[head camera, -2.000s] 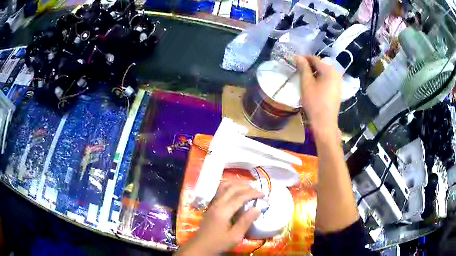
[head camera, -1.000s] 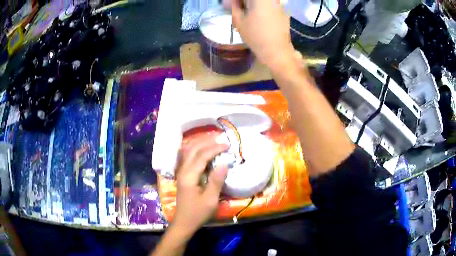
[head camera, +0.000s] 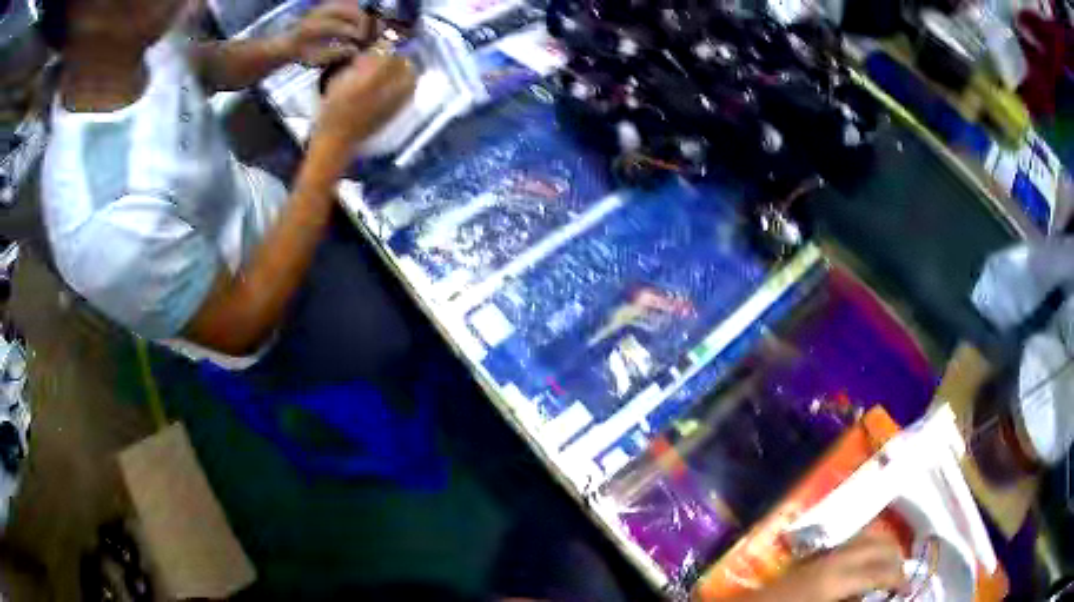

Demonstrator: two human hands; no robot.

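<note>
The white housing (head camera: pixel 946 461) lies on the orange work pad (head camera: pixel 763 539) at the lower right, cut off by the bottom edge. My left hand (head camera: pixel 850 569) is at the bottom edge, inside the housing's U-shaped opening. Its fingers are curled over the small grey part at the round white base, as in the earlier frames; the part itself is blurred and mostly hidden now. Thin wires show beside the fingertips. My right hand is out of the picture. The grease can (head camera: pixel 1001 430) stands on brown cardboard (head camera: pixel 963 374) at the right edge.
A pile of black modules (head camera: pixel 718 94) with white connectors lies at the back of the bench. Blue and purple film (head camera: pixel 565 282) covers the bench top. Another worker (head camera: pixel 153 223) sits at the upper left, both hands on a dark item. A cardboard piece (head camera: pixel 183 517) is on the floor.
The view has swung left, so pad, housing and can now sit at the lower right. My right hand, earlier above the can with the grease stick, has left the picture. The other worker has come into view.
</note>
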